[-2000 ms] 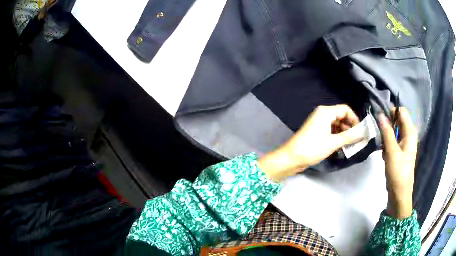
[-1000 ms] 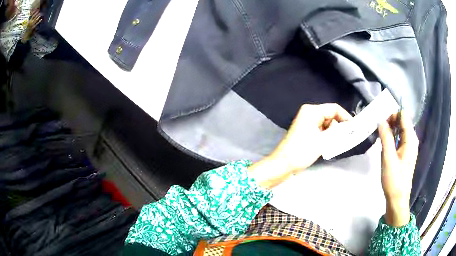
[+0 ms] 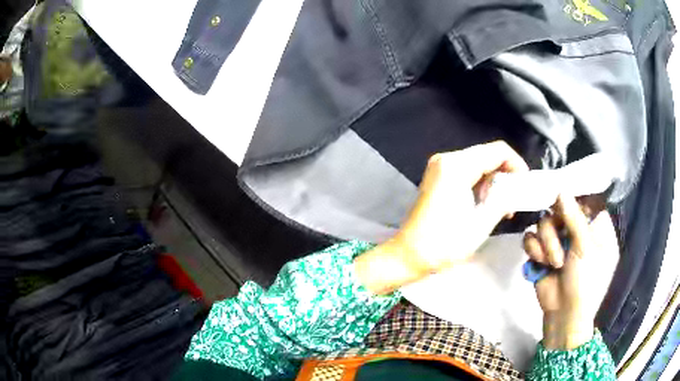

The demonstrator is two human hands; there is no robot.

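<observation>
The charcoal denim shirt (image 3: 328,82) lies on the white table with its hem folded back, showing the paler inside. My left hand (image 3: 462,208) pinches the left end of a white care label (image 3: 563,182) over the dark opening. My right hand (image 3: 570,260) is just below the label's right part, its fingers curled round the thread snips, whose blue part (image 3: 534,271) shows below the fingers. The snips' blades are hidden. A cuff (image 3: 197,63) with two gold buttons lies at the upper left. The yellow embroidered logo (image 3: 587,10) is at the upper right.
The white table's (image 3: 156,82) left edge runs diagonally down towards the middle. Dark hanging shirts (image 3: 67,275) fill the lower left, with a red thing (image 3: 179,275) beside them. A blurred yellow-green print (image 3: 71,63) is at the upper left. A blue strip (image 3: 663,350) shows at the lower right.
The label now stretches further right, towards the shirt's edge. My right hand has turned and curled, bringing the snips' blue part into view lower down. The yellow-green print has appeared at the upper left.
</observation>
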